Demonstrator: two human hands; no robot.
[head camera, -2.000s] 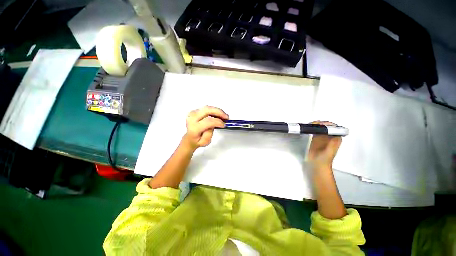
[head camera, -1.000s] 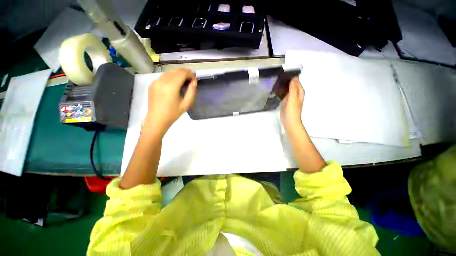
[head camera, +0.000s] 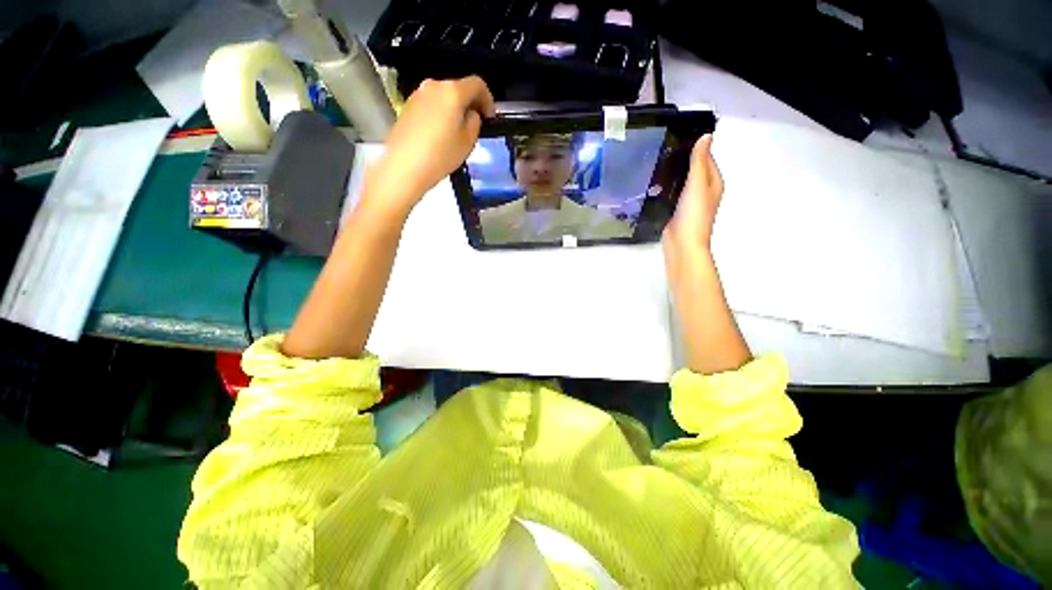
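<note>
A black tablet (head camera: 629, 196) is held up over the white bench sheet (head camera: 519, 311), its screen facing me. The screen shows a live camera picture of a person. White tape tabs sit on its upper edge (head camera: 615, 122) and lower edge (head camera: 569, 241). My left hand (head camera: 441, 129) grips the tablet's upper left corner. My right hand (head camera: 696, 205) holds its right side; some of its fingers are hidden behind the tablet.
A grey tape dispenser (head camera: 302, 184) with a cream tape roll (head camera: 239, 98) stands at left. A black component tray (head camera: 508, 78) with small parts lies behind the tablet. Black covers (head camera: 877, 58) lie back right. White sheets (head camera: 831, 242) cover the right side.
The tablet has turned from edge-on to screen-facing, and its dark screen now shows a camera picture. Both hands have moved up with it and still hold it.
</note>
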